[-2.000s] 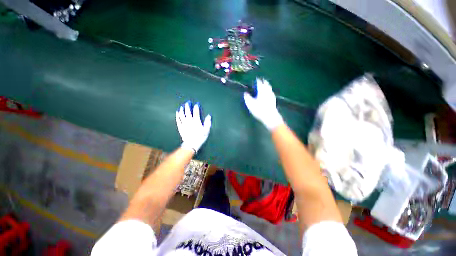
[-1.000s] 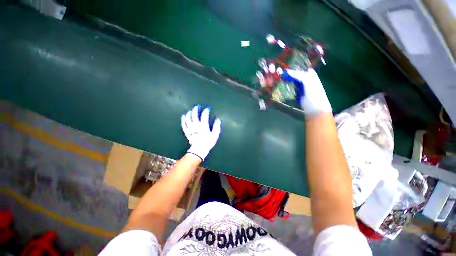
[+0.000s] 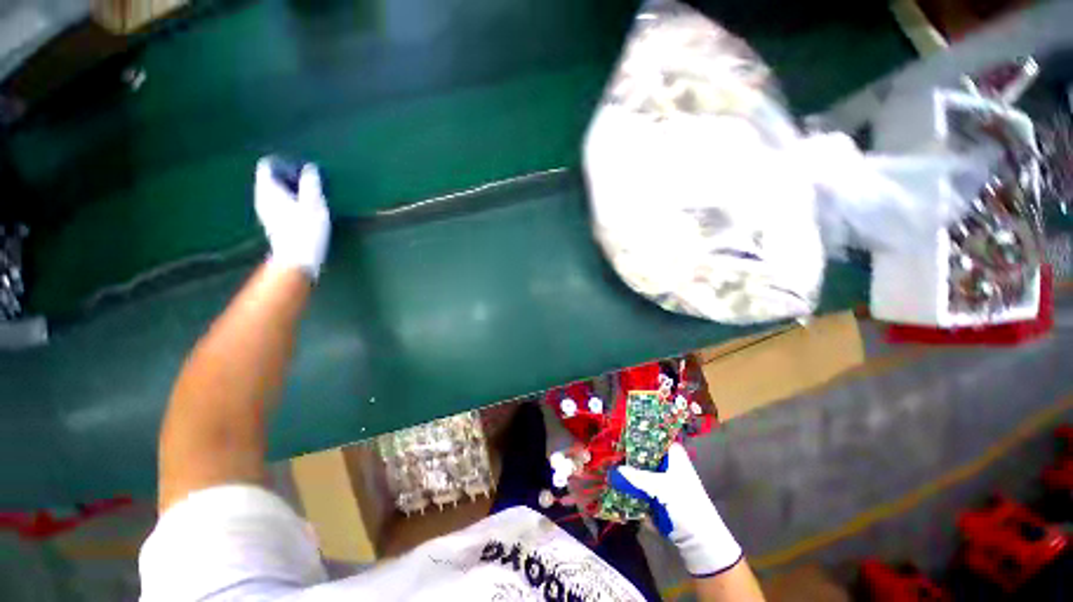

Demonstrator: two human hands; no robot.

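My right hand (image 3: 682, 508), in a white glove with blue fingertips, grips a bunch of wired circuit boards (image 3: 647, 429) below the bench's front edge. The bunch has green boards, red wires and silvery round parts. My left hand (image 3: 294, 218), gloved the same way, is over the green bench top (image 3: 435, 294) at the left, fingers apart, with nothing visible in it. Its fingertips are slightly blurred.
A bulging clear-white plastic bag (image 3: 706, 176) lies on the bench. Right of it, a white foam box (image 3: 912, 276) of boards sits above something red. Below the bench edge, an open carton (image 3: 335, 500) holds rows of pale parts (image 3: 438, 465). Red stools (image 3: 1018, 535) stand lower right.
My right hand has taken the circuit boards off the bench and brought them down past its front edge. My left hand has moved left and farther onto the bench. The view has shifted right.
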